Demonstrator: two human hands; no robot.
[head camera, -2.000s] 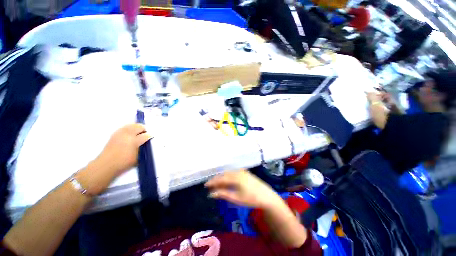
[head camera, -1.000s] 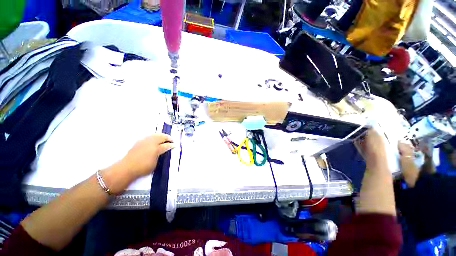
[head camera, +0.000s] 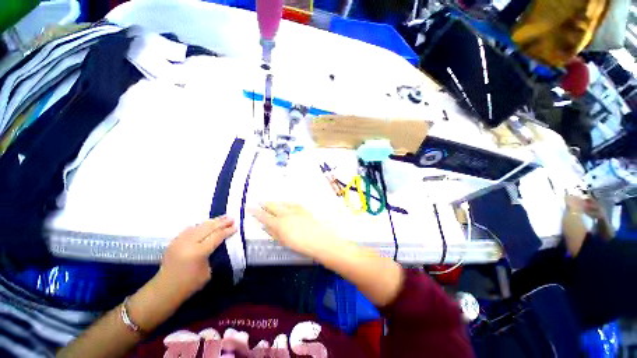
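Observation:
A navy and white strip (head camera: 227, 177) runs from the presser foot and needle area (head camera: 267, 140) of the white sewing machine down over the table's front edge. My left hand (head camera: 195, 250) lies on the strip's left side near the front edge, fingertips on the navy part. My right hand (head camera: 290, 225) lies flat just right of the strip, fingertips at its edge, fingers extended. Whether either hand pinches the cloth cannot be told. The lower end of the strip hangs past the edge below my hands.
Yellow and green scissors (head camera: 364, 194) and snips (head camera: 331, 177) lie right of the needle. Cardboard (head camera: 370, 133) with a mint-green piece (head camera: 375, 149) leans on the machine. Striped navy and white strips (head camera: 59, 98) are heaped at left. Another person's hand (head camera: 574, 217) is at far right.
My right hand has come from the display panel at the far right to the strip. My left hand has moved down the strip towards the front edge. The camera view has shifted.

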